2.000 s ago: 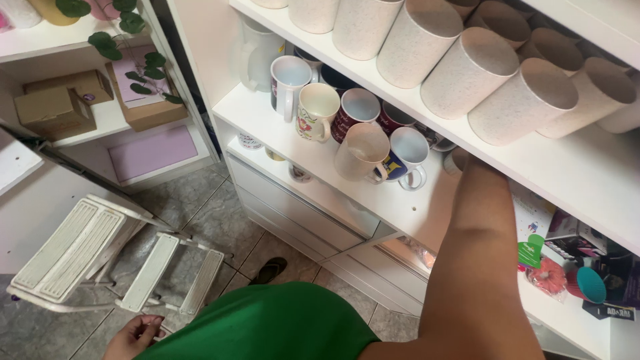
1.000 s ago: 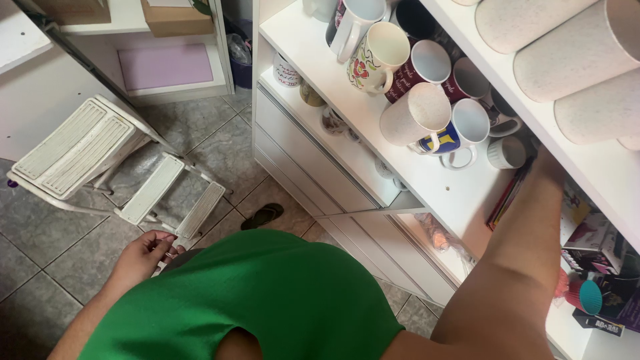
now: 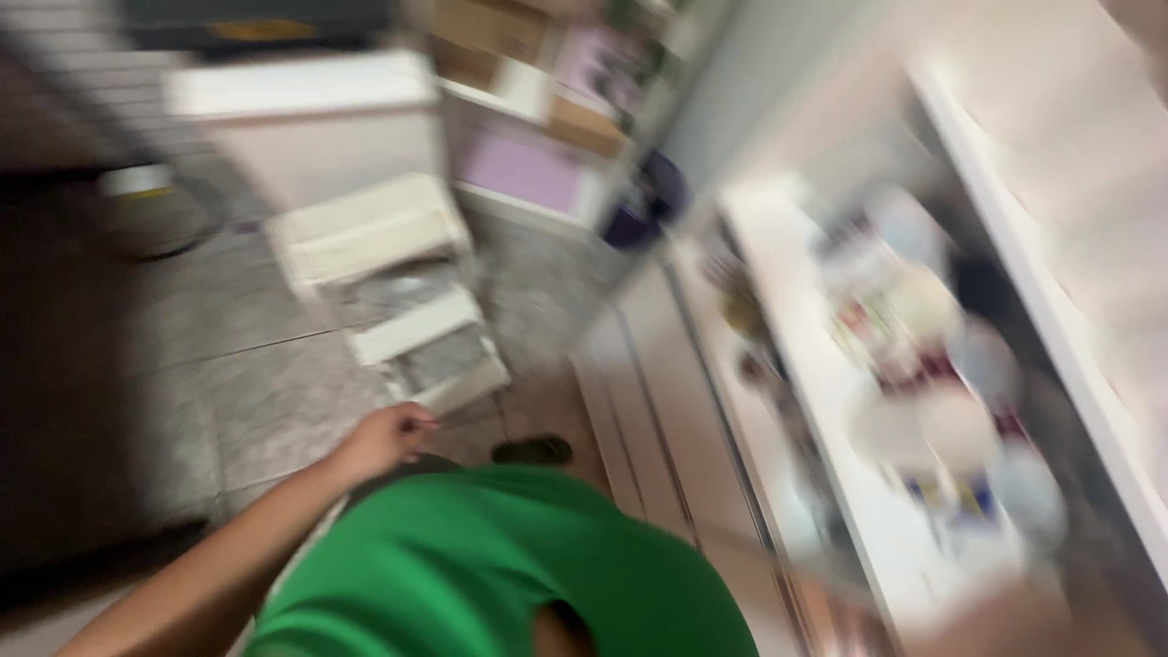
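Note:
The head view is strongly blurred. My left hand hangs at my side with its fingers curled, close to the lowest step of a white step stool; nothing shows in it. At the lower right edge a blurred patch of skin appears beside the shelf, but my right hand itself cannot be made out. Several mugs stand on the white shelf: a cream mug with a floral print, a pale mug and a blue-and-yellow printed mug.
Drawer fronts lie below the mug shelf, and another shelf edge runs above it. Beyond the stool are cardboard boxes, a lilac panel, a dark purple item and a white cabinet. A dark shoe is on the tiled floor.
The view has swung strongly to the left. My right arm, reaching in beside the mugs in the earlier frames, is now mostly out of view. My left hand stays near the stool.

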